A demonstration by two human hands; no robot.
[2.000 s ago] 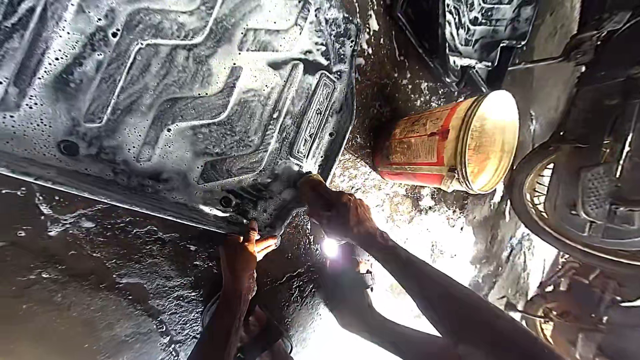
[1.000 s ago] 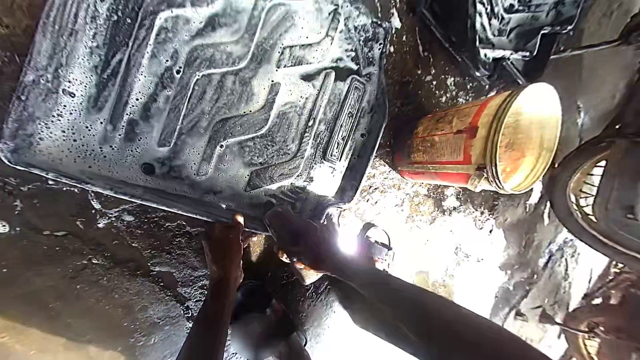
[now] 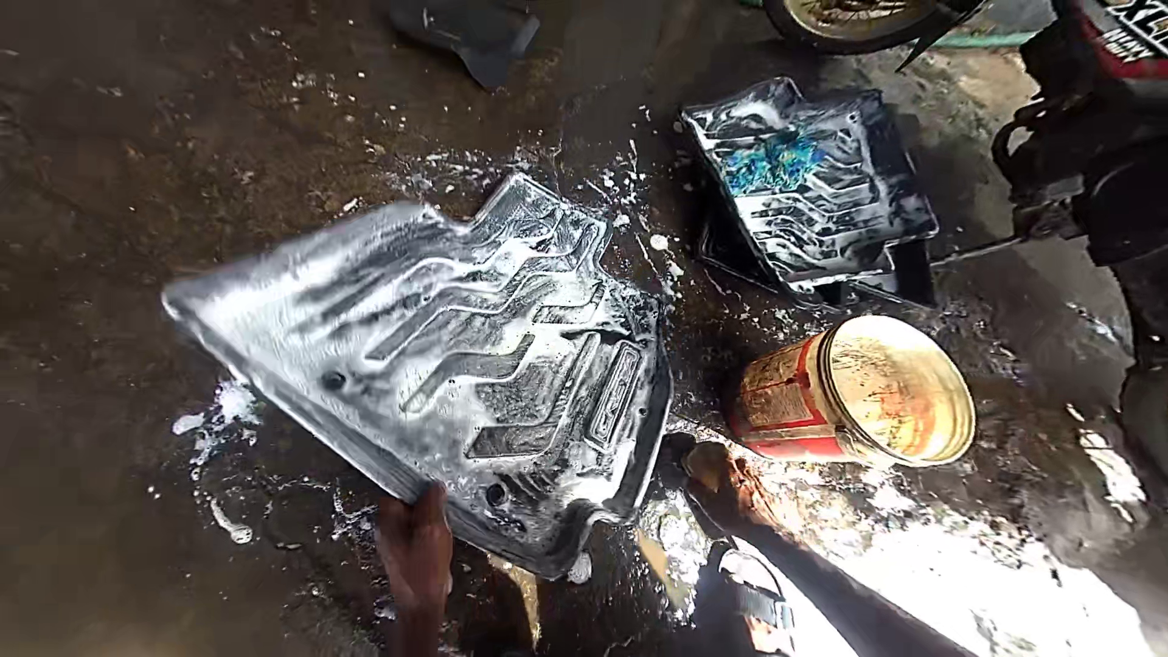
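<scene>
A black moulded floor mat (image 3: 493, 365), covered in white suds, lies tilted in the middle of the view, with grooves and a raised badge panel near its right end. My left hand (image 3: 415, 547) grips its lower edge, thumb over the rim. Just beyond the mat's right edge is my right hand (image 3: 716, 479), below the bucket; its fingers are dark and blurred, so whether it holds anything cannot be told. Several dark mats lie stacked at the upper right, the top foamy mat (image 3: 821, 201) bearing a blue-green tangled scrubbing pad (image 3: 776, 164).
A red and cream plastic bucket (image 3: 849, 392) lies or leans at the right, its mouth toward the lower right. Wet, suds-spotted ground (image 3: 109, 438) surrounds the mat. A dark sheet-like piece (image 3: 474, 36) is at the top; a wheel (image 3: 858, 18) and motorcycle parts (image 3: 1086, 182) border the right. A sandalled foot (image 3: 766, 602) shows below.
The view has shifted, showing more of the stacked mats. My right hand has left the foamy mat's lower corner for its right side. My left hand stays at the lower edge.
</scene>
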